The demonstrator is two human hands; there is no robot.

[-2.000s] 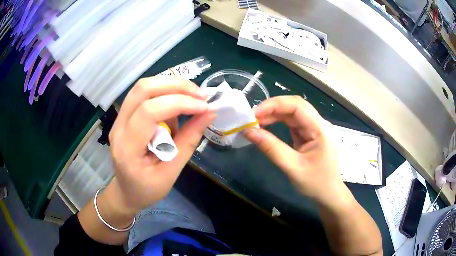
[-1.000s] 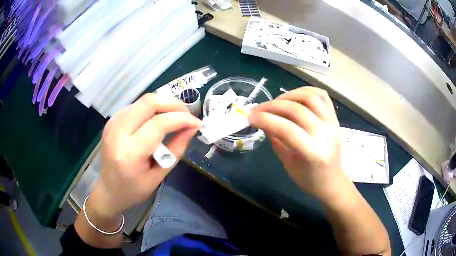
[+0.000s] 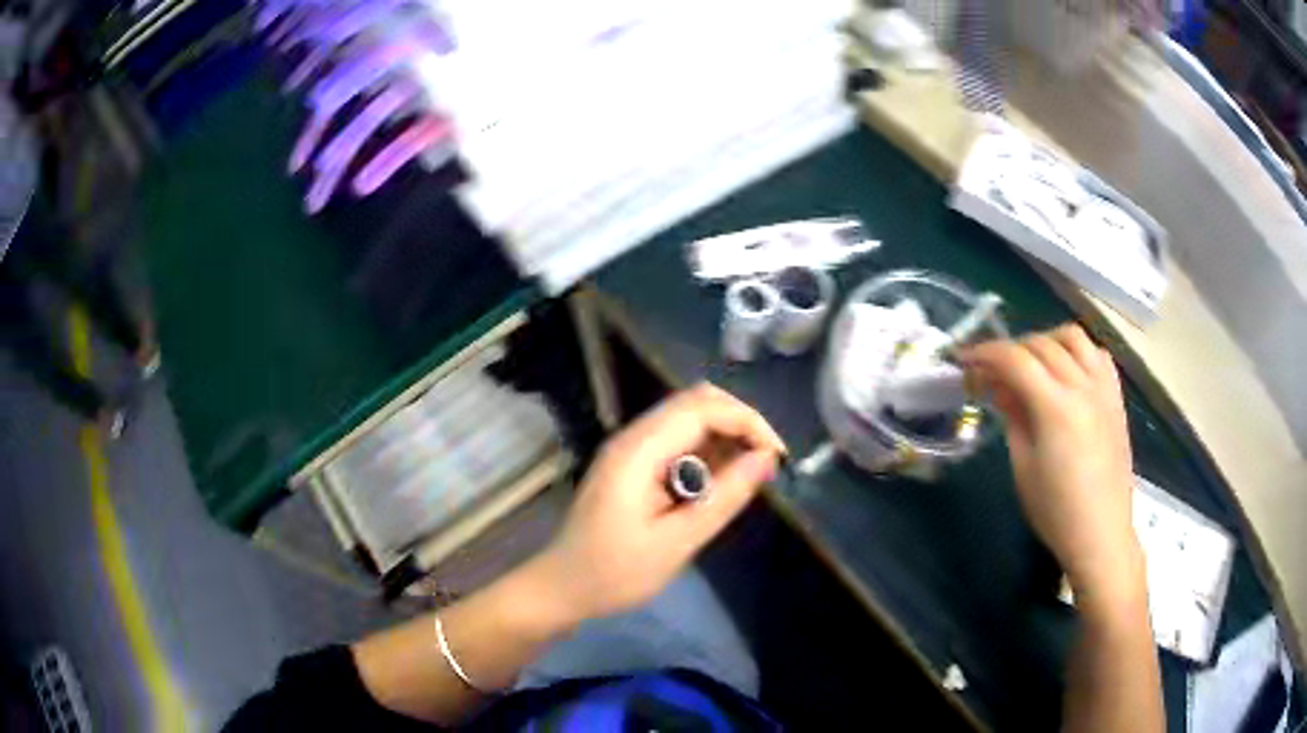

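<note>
My left hand (image 3: 652,494) is closed around a white label roll (image 3: 690,478) whose dark hollow end faces up. It is over the bench's front edge. My right hand (image 3: 1054,430) is at the right side of the round clear tub (image 3: 846,424), its fingertips at a white piece (image 3: 929,387) over the tub's opening; the frame is blurred, but the fingers appear to pinch it. The tub holds white rolls with bits of yellow band. Two short rolls (image 3: 798,311) stand on end left of the tub, with a plastic bag of labels (image 3: 781,248) behind them.
Stacked white sheets (image 3: 645,129) with purple-pink ends lie at the back left. A shallow box of white pieces (image 3: 1061,208) is on the raised ledge (image 3: 1218,344). Another shallow box (image 3: 1184,573) lies at the right, beside papers (image 3: 1236,685). A drawer (image 3: 444,458) is below the bench, left.
The view has swung left. My hands have moved apart; the white piece between them is now at my right hand over the tub. A second short roll now shows standing beside the first.
</note>
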